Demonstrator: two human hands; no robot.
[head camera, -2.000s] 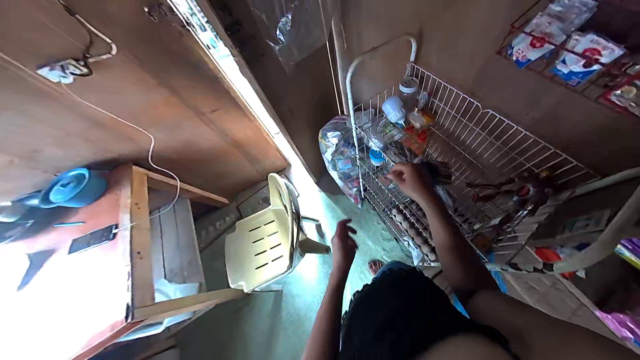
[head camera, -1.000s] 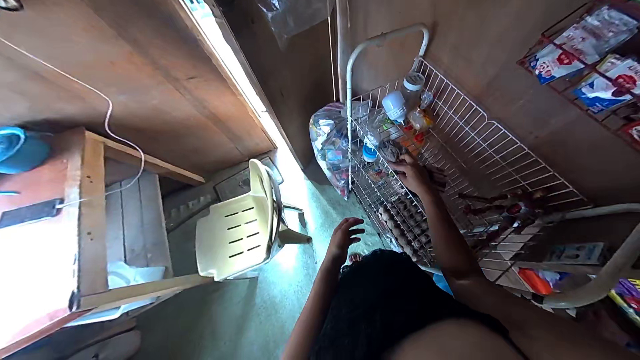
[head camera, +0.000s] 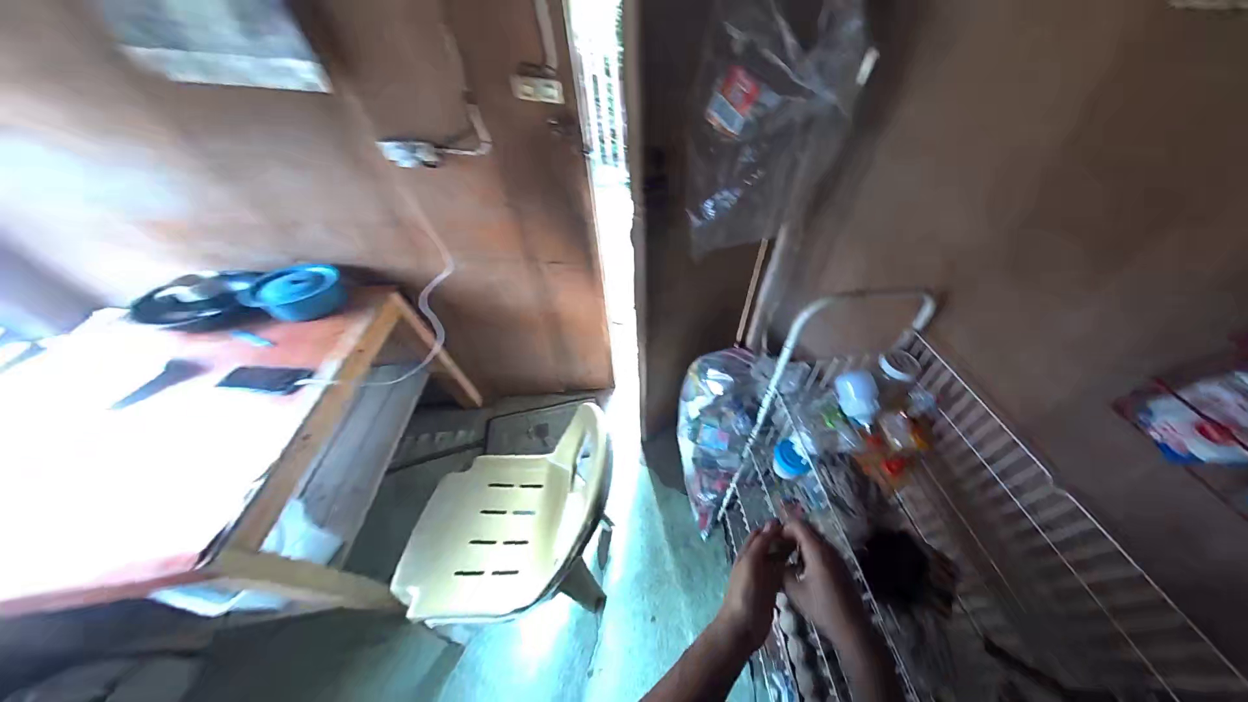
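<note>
My left hand (head camera: 753, 583) and my right hand (head camera: 814, 575) are together over the left part of a white wire rack (head camera: 1048, 487), their fingers meeting. Whether something small is between the fingers cannot be made out. Just beyond them on the rack stand a container with a blue lid (head camera: 791, 458), a white-capped bottle (head camera: 858, 396) and a clear jar (head camera: 899, 366). A dark bundle (head camera: 895, 567) lies right of my right hand. Egg trays (head camera: 795, 643) show partly below my hands.
A cream plastic chair (head camera: 487, 536) stands left of the rack, beside a wooden table (head camera: 336, 409) with a phone (head camera: 263, 378) and a blue pot (head camera: 300, 292). A filled plastic bag (head camera: 717, 429) leans by the rack. A clear bag (head camera: 770, 127) hangs above, near the narrow door gap.
My left hand has moved from beside the rack to meet my right hand over it. The view has tilted up toward the walls and the door gap.
</note>
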